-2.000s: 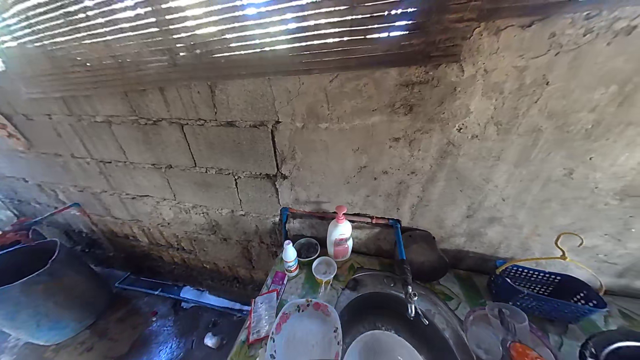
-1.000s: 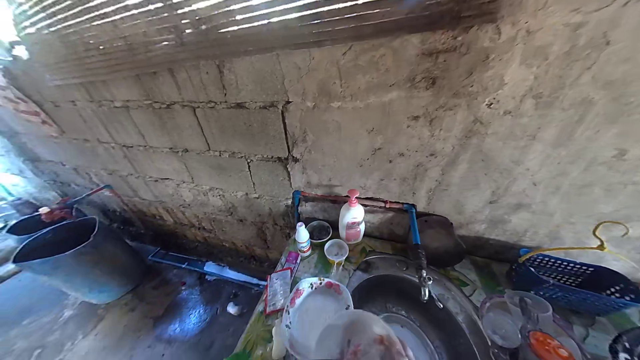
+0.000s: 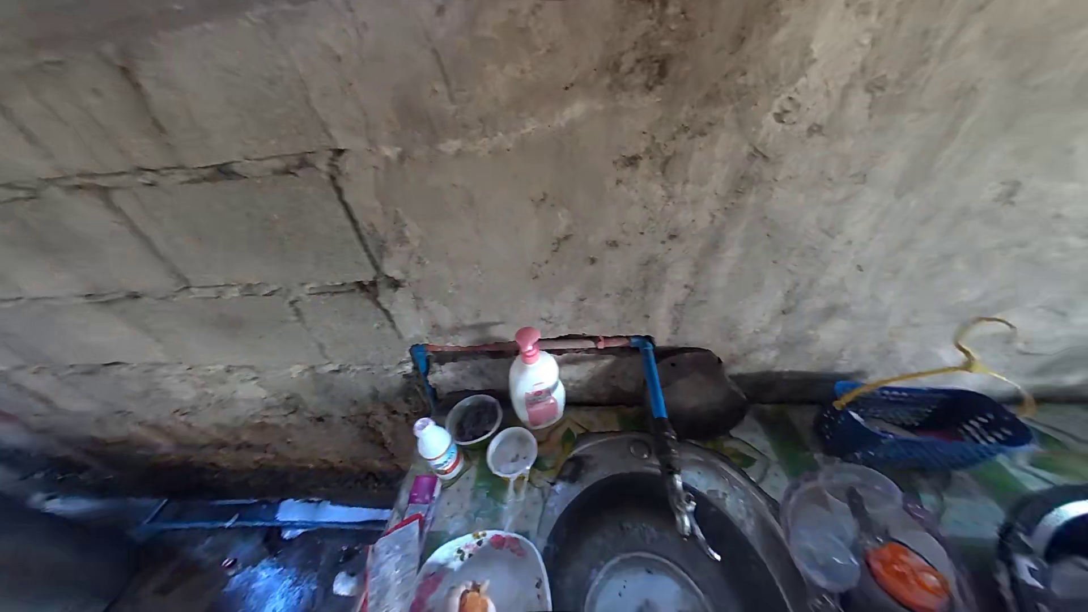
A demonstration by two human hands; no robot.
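Note:
At the bottom edge, what looks like the fingertips of my left hand (image 3: 472,598) show over a floral-rimmed plate (image 3: 489,552); whether they grip anything is hidden. My right hand is out of view. To the plate's right is a round metal sink (image 3: 650,518) under a metal faucet (image 3: 682,510), with a pale round thing (image 3: 648,586) in its basin. Behind the plate stand a white pump bottle (image 3: 537,391) with a pink top, a small white bottle (image 3: 439,449), a small clear cup (image 3: 512,452) and a dark-filled bowl (image 3: 473,418).
A blue perforated basket (image 3: 926,425) with a yellow hanger (image 3: 969,365) stands at right. Nearer are clear plastic containers (image 3: 820,527), an orange item (image 3: 908,574) and a dark pot (image 3: 1050,544). A block wall (image 3: 595,187) rises behind; blue pipe (image 3: 656,382) feeds the faucet.
The pale bowl at the sink's left edge one second ago is out of view. Fingertips have appeared over the floral plate. The view has turned right.

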